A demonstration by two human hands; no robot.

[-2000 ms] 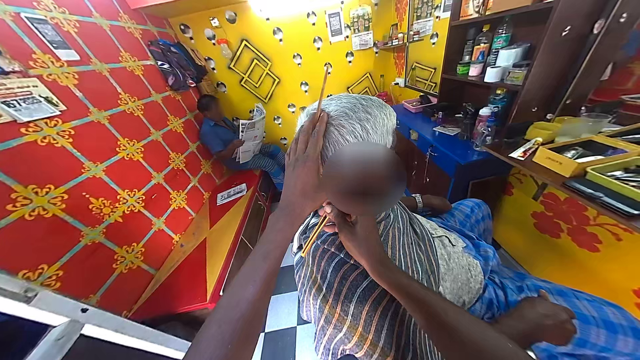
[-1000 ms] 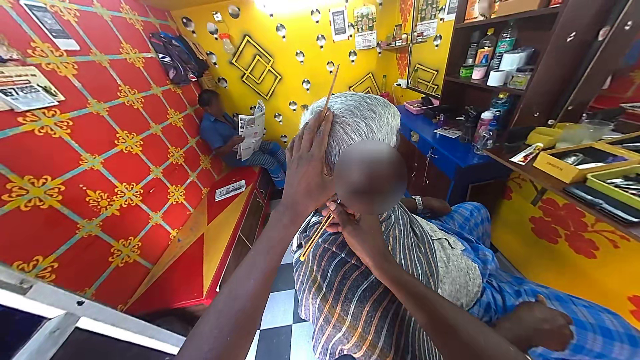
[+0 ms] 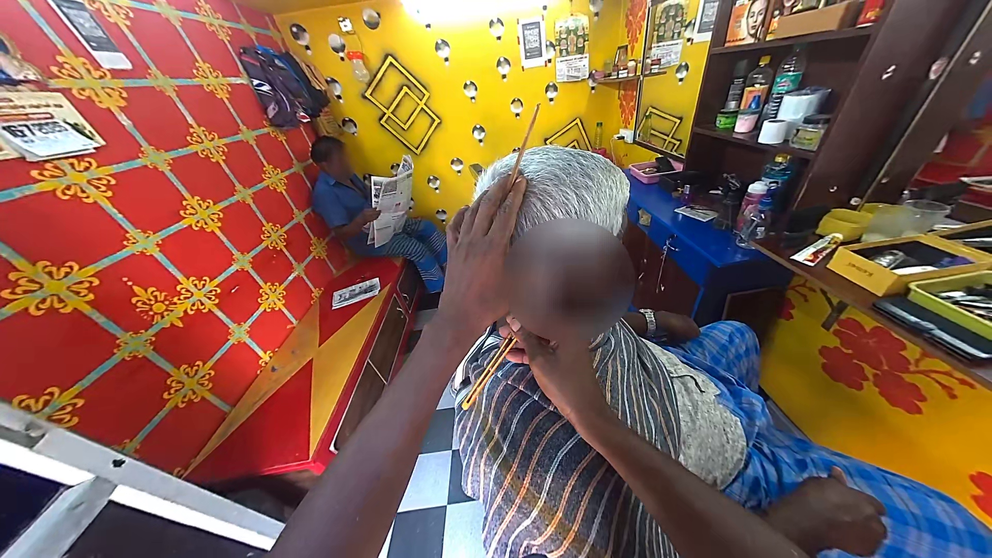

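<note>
A person with short grey hair point(image 3: 570, 182) sits reclined in front of me, a striped cloth point(image 3: 542, 449) over the shoulders. My left hand point(image 3: 484, 248) lies against the side of the head, with a thin brown comb point(image 3: 527, 143) held between its fingers and pointing up. Below it, near the jaw and neck, my right hand point(image 3: 554, 364) grips a slim orange-yellow handle point(image 3: 490, 373), which looks like a folding razor's. Its working end is hidden by the fingers and the blurred area.
Another person point(image 3: 349, 201) sits on the red bench point(image 3: 287, 434) with a newspaper point(image 3: 391, 201). At right, a counter point(image 3: 814, 267) bears a yellow box point(image 3: 903, 263) and a green tray point(image 3: 957, 298) of tools. Bottles stand on a blue cabinet point(image 3: 682, 240) and dark shelves point(image 3: 756, 139).
</note>
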